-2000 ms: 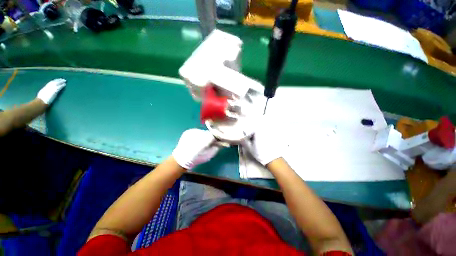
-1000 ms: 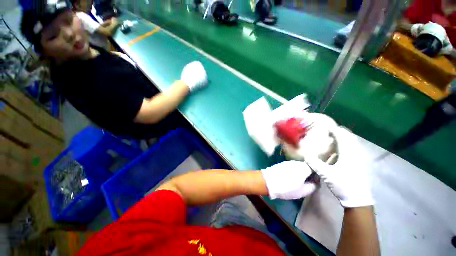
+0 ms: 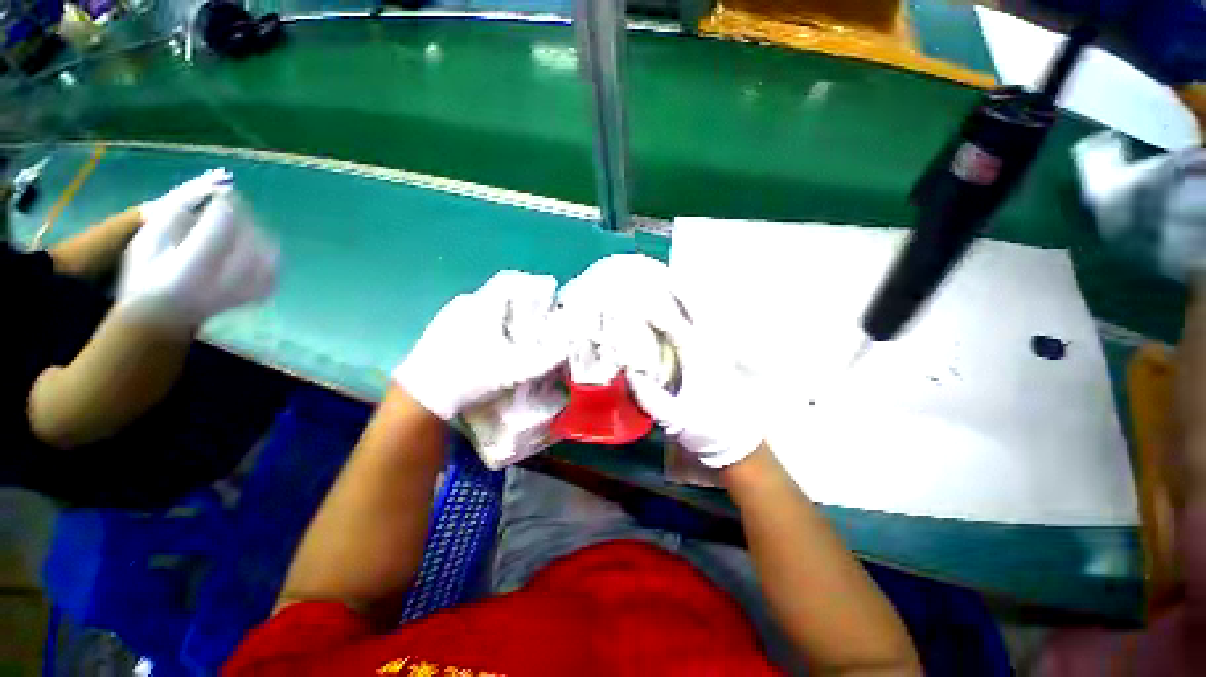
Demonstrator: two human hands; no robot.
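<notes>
A white appliance body (image 3: 615, 298) with a red flared end cap (image 3: 603, 413) is held between my two gloved hands over the bench edge, red cap towards me. My left hand (image 3: 487, 347) is closed around its left side; a boxy white part (image 3: 513, 426) shows below that hand. My right hand (image 3: 708, 397) grips the right side near the red cap. The fingers partly hide the body. A black electric screwdriver (image 3: 955, 212) hangs tilted at the right, its bit over the white sheet, touched by neither hand.
The white work sheet (image 3: 913, 384) bears a small black part (image 3: 1049, 347) and tiny dark specks. A metal post (image 3: 604, 119) stands before the green conveyor (image 3: 397, 106). A neighbour's gloved hands (image 3: 199, 251) are at the left, another person's gloved hand (image 3: 1137, 185) at the right. Blue crates lie below.
The view has swung back right from the neighbour. The body has been turned so its red cap points towards me. My left hand has moved up its side. The screwdriver hangs farther right than two seconds ago.
</notes>
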